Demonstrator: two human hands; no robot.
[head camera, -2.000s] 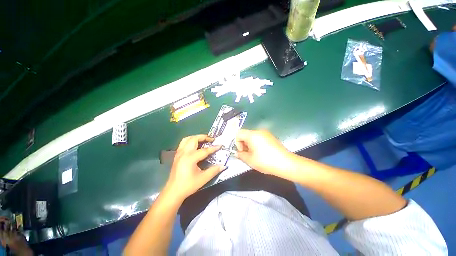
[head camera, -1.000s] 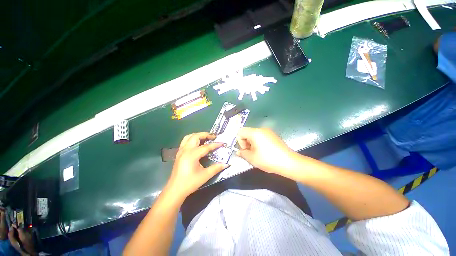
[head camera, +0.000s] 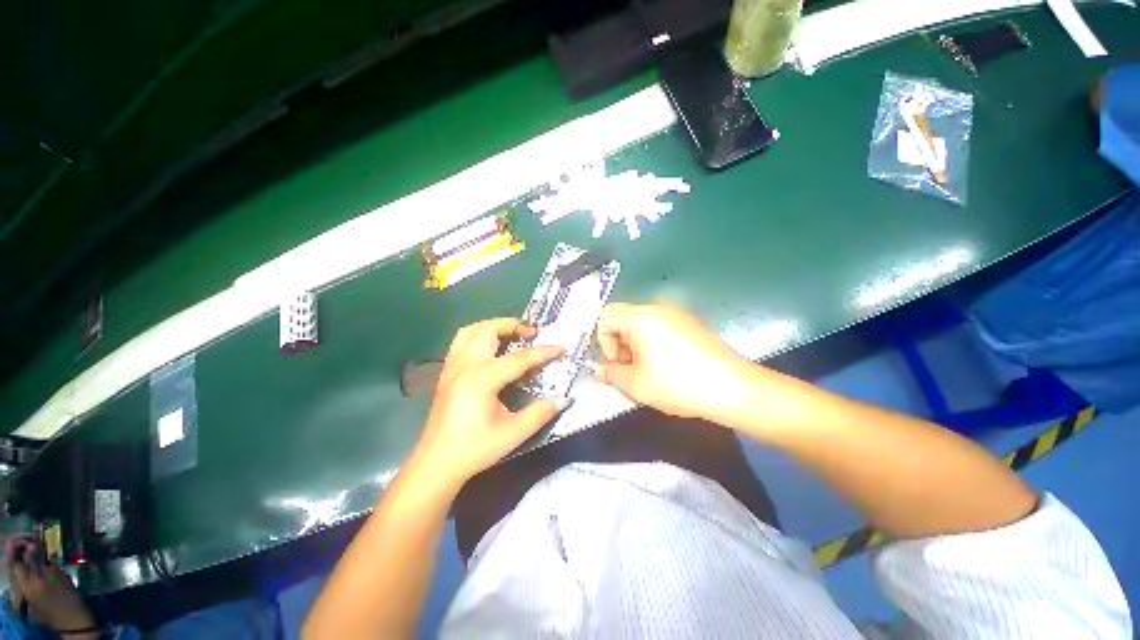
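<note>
An open phone housing (head camera: 578, 301), silver-white with a dark piece near its top end, lies tilted on the green mat in front of me. My left hand (head camera: 485, 388) is around its lower left part, fingers on its face and thumb at its lower end. My right hand (head camera: 663, 363) is at its right edge, with thumb and fingertips pinched together; whether they hold a small part cannot be told. The fingers hide part of the lower housing. A dark brown strip (head camera: 421, 379) lies left of my left hand.
Behind the hands lie flex cables (head camera: 473, 253), a white spiky pile of strips (head camera: 609, 198) and a dotted label roll (head camera: 299, 321). A black smartphone (head camera: 718, 113) lies by the post (head camera: 761, 35). Clear bags lie right (head camera: 923, 140) and left (head camera: 173, 419). Other people's hands show at both sides.
The view has shifted slightly. My right fingertips have moved a little along the housing's right edge. My left hand keeps its hold on the housing.
</note>
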